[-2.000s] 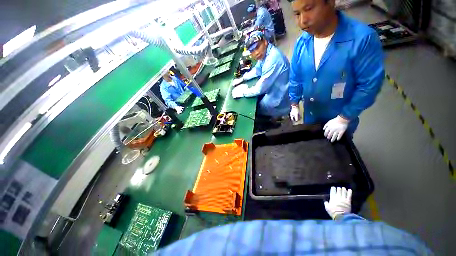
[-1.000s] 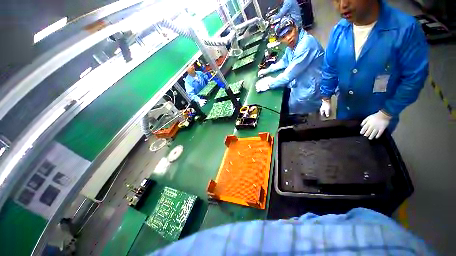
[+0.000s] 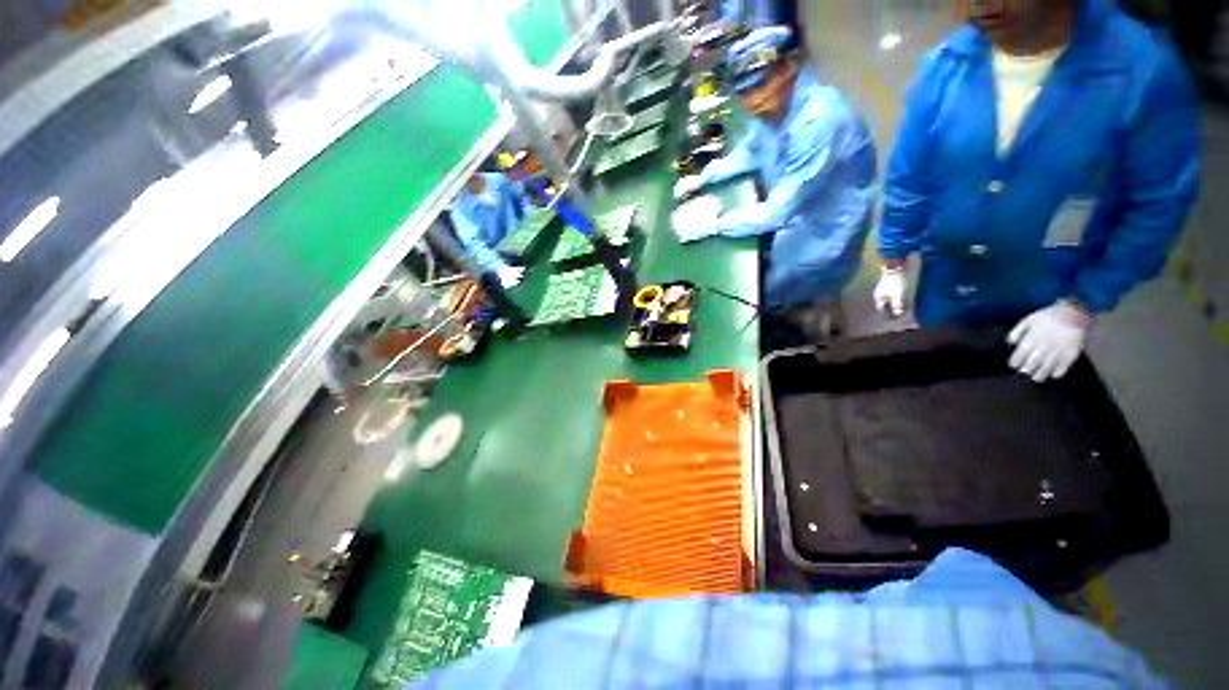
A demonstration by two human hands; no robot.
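Note:
No hand of mine shows now; only my blue checked sleeve and front fill the bottom edge. A black tote [image 3: 789, 506] stands at the right edge of the bench, with a dark foam sheet [image 3: 930, 452] lying in it. The sheet has a few small light specks. An orange perforated tray [image 3: 667, 485] with raised corner blocks lies on the green bench beside the tote. A green circuit board [image 3: 452, 620] lies at the bottom left, partly cut off by my clothing.
A person in blue [image 3: 1024, 175] stands behind the tote, a white-gloved hand at its rim. Another person [image 3: 809, 175] works along the bench. A black holder with a yellow roll [image 3: 660, 318], green boards [image 3: 577, 294] and a white disc [image 3: 439, 441] lie on the bench.
My gloved right hand, at the tote's near rim two seconds ago, has left the picture. The view has shifted, and the tote and orange tray appear larger and nearer.

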